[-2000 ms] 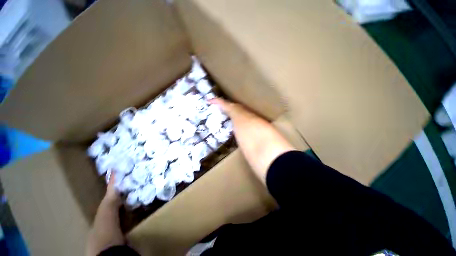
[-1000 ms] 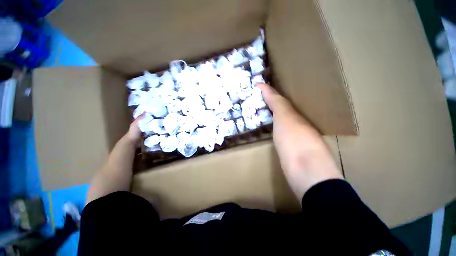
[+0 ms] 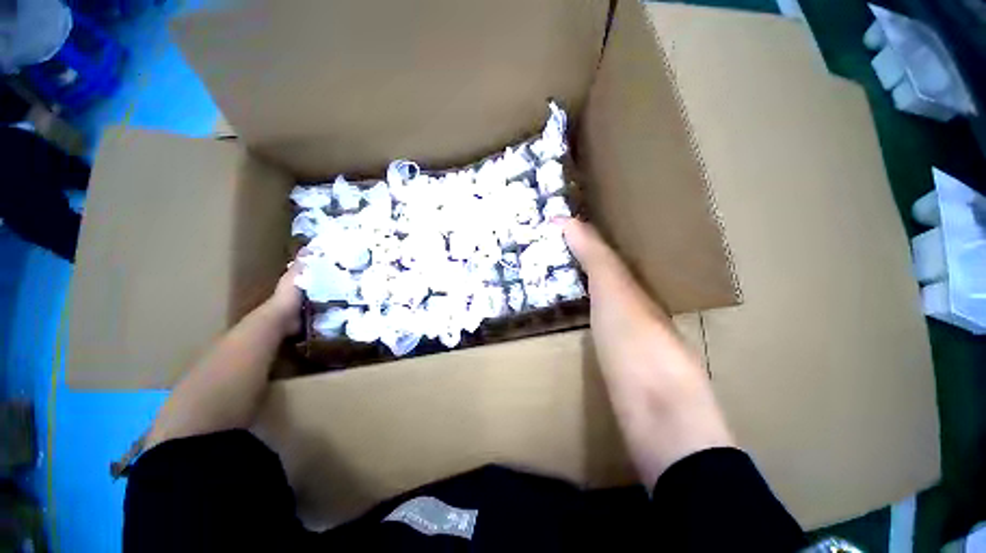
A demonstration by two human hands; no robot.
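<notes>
A large open brown carton lies in front of me, its flaps spread out. Inside it is a layer of many white wrapped bundles in brown divider cells. My left hand is at the left end of the layer, and my right hand is at its right end. Most fingers of both hands are hidden down between the layer and the carton walls. The hands appear to grip the divider layer by its two ends.
White trays stand on the dark green surface at the right. A pale rail strip shows at the lower right. Blue floor lies at the left, with a person's dark-clothed part at the left edge.
The view has turned, so the carton, tilted at first, now sits nearly square and the trays show at right. My hands stay at the two ends of the layer.
</notes>
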